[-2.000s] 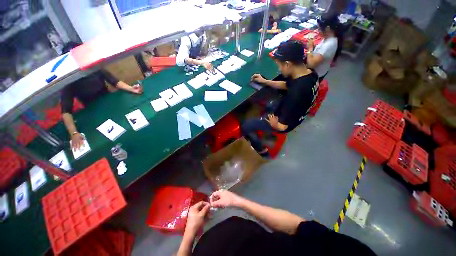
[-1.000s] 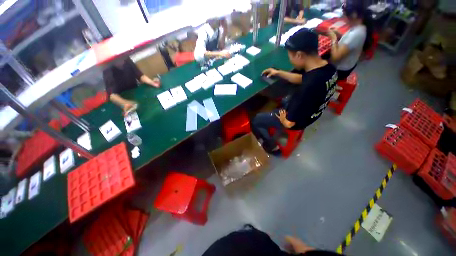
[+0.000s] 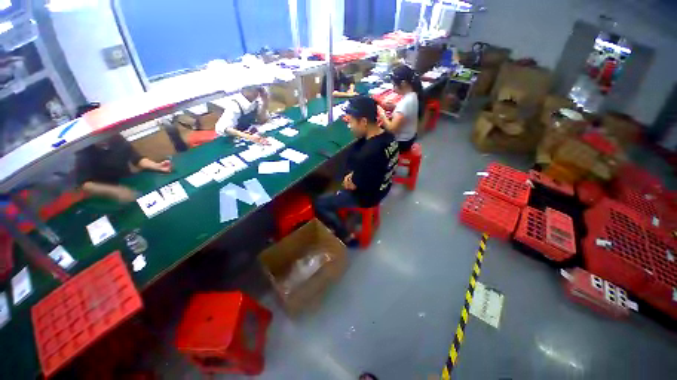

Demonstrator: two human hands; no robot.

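Neither of my hands is in the picture. Nearest in front of me, a red plastic stool stands on the floor at the lower left. A red turnover tray with a square grid of pockets sits tilted at the near edge of the green bench, left of the stool. White product boxes lie in a line along the bench. Pale strips lie near its front edge. A brown carton with clear bags inside stands open on the floor.
A seated person in black and one in a light top are on this side; others work across the bench. Red trays are stacked on the floor at right, past yellow-black tape. Cartons are piled behind.
Both my hands, seen together over the stool two seconds ago, have left the picture. The view has swung, now showing more of the far room. The seated person in black has drawn an arm off the bench.
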